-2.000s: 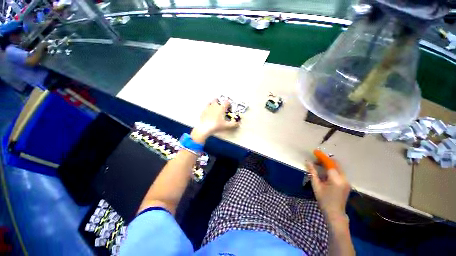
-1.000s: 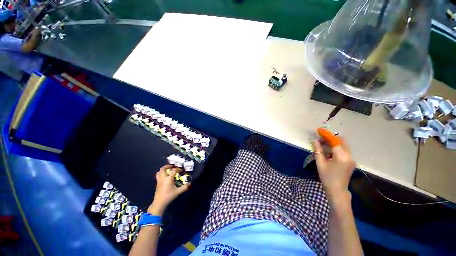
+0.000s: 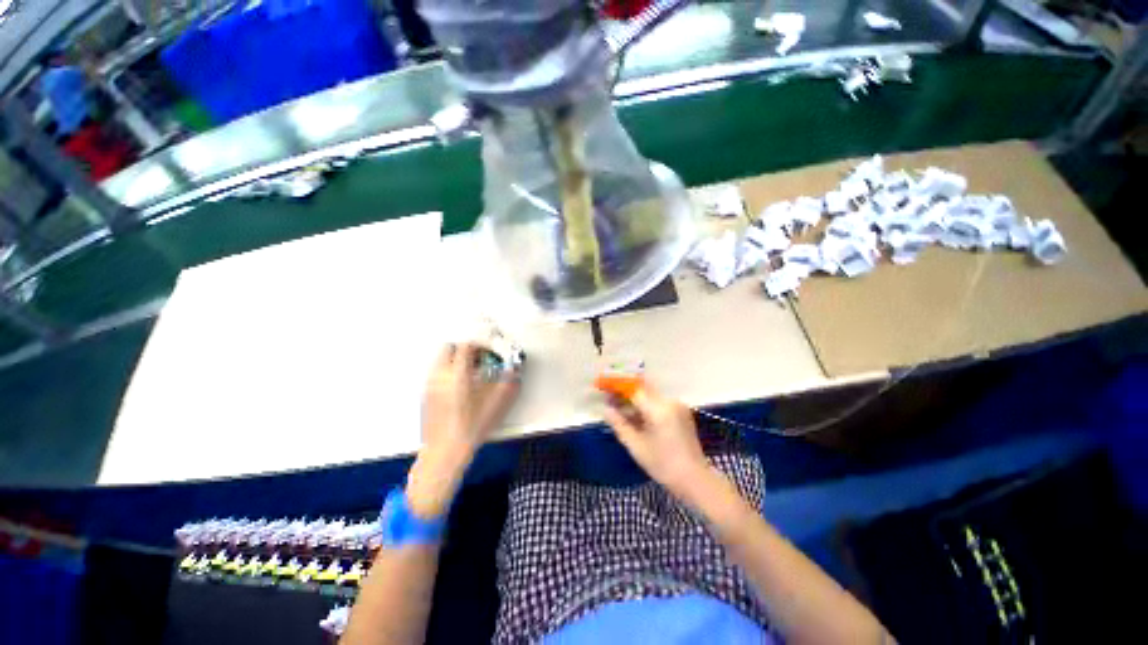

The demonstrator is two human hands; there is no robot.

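Note:
My left hand (image 3: 468, 401), with a blue wristband, has its fingers around a small dark green circuit board (image 3: 491, 363) on the bench. My right hand (image 3: 655, 428) is near the bench's front edge, an orange cover on a finger. A thin solder wire (image 3: 755, 430) runs from it to the right; the fingertips look closed on the wire. The dark soldering iron tip (image 3: 598, 335) points down between the hands, below the clear fume hood (image 3: 579, 214).
White plug housings (image 3: 856, 233) lie heaped on brown cardboard (image 3: 919, 309) at right. A white board (image 3: 290, 340) covers the left bench. Rows of assemblies (image 3: 277, 548) lie on a black sheet at lower left. A green conveyor (image 3: 743, 139) runs behind. A black bin is lower right.
The view has swung right. My left hand has left the assemblies on the black sheet and is now at the circuit board on the bench. My right hand still has the wire near the iron.

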